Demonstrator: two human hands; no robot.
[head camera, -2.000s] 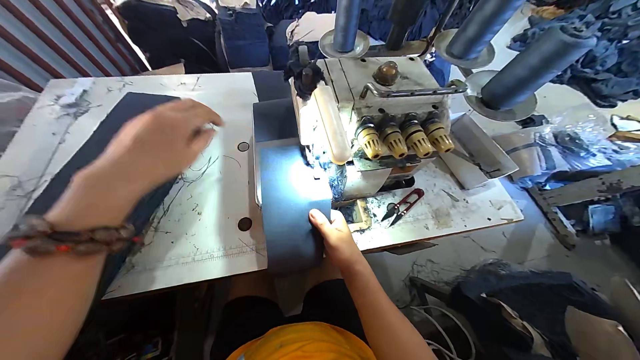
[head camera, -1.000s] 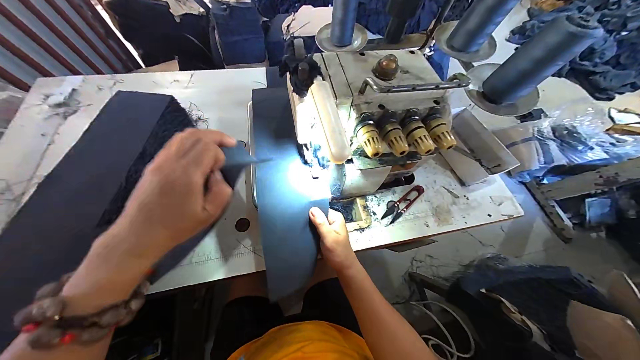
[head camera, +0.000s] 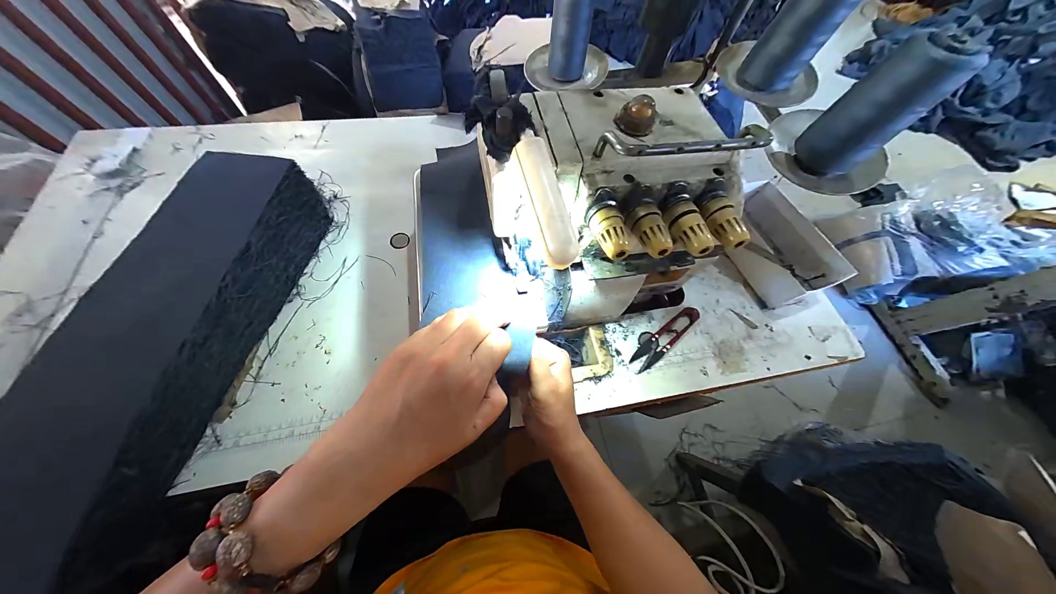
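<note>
My left hand (head camera: 445, 384), with a beaded bracelet at its wrist, grips the near end of a dark blue fabric strip (head camera: 458, 223). My right hand (head camera: 549, 384) pinches the same fabric close beside it. The strip runs back along the left side of an overlock sewing machine (head camera: 635, 173), whose lamp shines brightly near my fingers. The needle area is partly lost in glare. A thick stack of cut dark blue fabric panels (head camera: 165, 256) with frayed edges lies to the left on the white table.
Red-handled thread snips (head camera: 664, 338) lie right of my right hand. Behind them is an open cardboard box (head camera: 784, 247). Large blue thread cones (head camera: 891, 103) stand above the machine. Loose threads litter the white sewing table (head camera: 371, 165). A dark fabric heap (head camera: 866, 503) sits at lower right.
My left hand has moved from the stack side to the machine, beside my right hand. One second ago it held a fabric piece over the table. Both hands now hold fabric near the lamp's glare.
</note>
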